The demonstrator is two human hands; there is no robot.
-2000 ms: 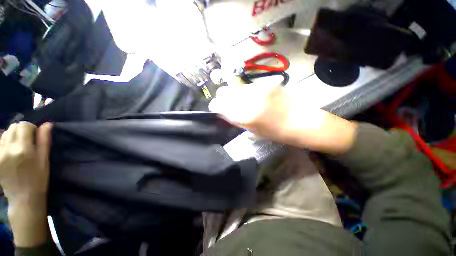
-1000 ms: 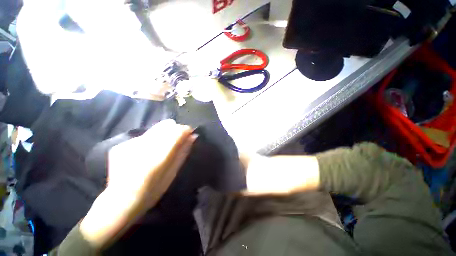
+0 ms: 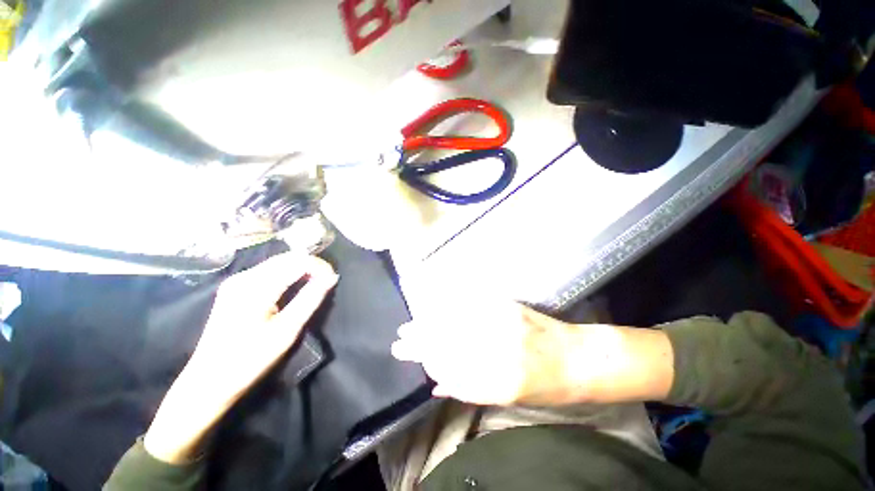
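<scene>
A dark garment panel [image 3: 369,316] spreads from the machine's presser foot area [image 3: 288,206] down over the table edge and lap. A short light stitched line shows on it beside my left hand. My left hand [image 3: 240,340] lies on the panel just in front of the foot, thumb and finger pinched together on the cloth. My right hand [image 3: 480,350] is at the panel's right edge with curled fingers on the cloth; glare blurs its detail. The needle tip is lost in glare.
Scissors [image 3: 459,197] with red and dark blue loops lie right of the foot, a small red loop [image 3: 443,62] behind them. A black stand [image 3: 628,139] is farther right. A ruler [image 3: 624,235] runs along the table edge; a red basket [image 3: 792,264] is below right.
The panel was stretched between both hands, then laid toward the foot. My left hand has moved up closer to the foot. My right hand is now in clearer view at the panel's edge.
</scene>
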